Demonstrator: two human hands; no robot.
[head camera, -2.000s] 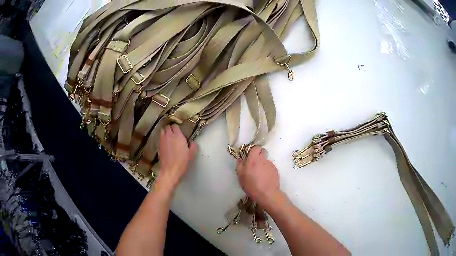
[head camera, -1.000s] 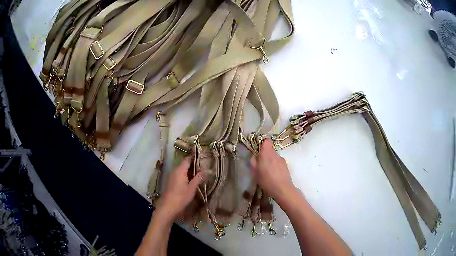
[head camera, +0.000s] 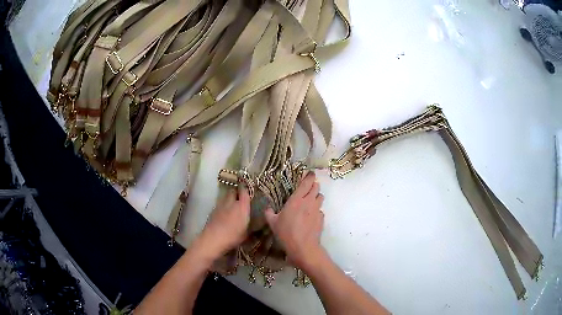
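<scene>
Several khaki bag straps (head camera: 285, 126) run down from the heap and gather edge-on between my hands near the table's front edge. My left hand (head camera: 233, 215) grips the left side of this gathered row. My right hand (head camera: 300, 215) presses on its right side, fingertips near the gold slide adjusters. Gold snap hooks (head camera: 266, 277) stick out below my hands, past brown end tabs. My hands partly hide the straps between them. One strap end (head camera: 191, 178) lies apart to the left.
A tangled strap heap (head camera: 185, 55) covers the upper left of the white table (head camera: 394, 246). A folded group of straps (head camera: 400, 128) lies at the right. A fan (head camera: 547, 31) and shiny clear film (head camera: 450, 24) are at the upper right.
My right hand has moved left from the separate hooks, and my hands are now close together around a tighter row. More straps are gathered than two seconds ago. The view has shifted.
</scene>
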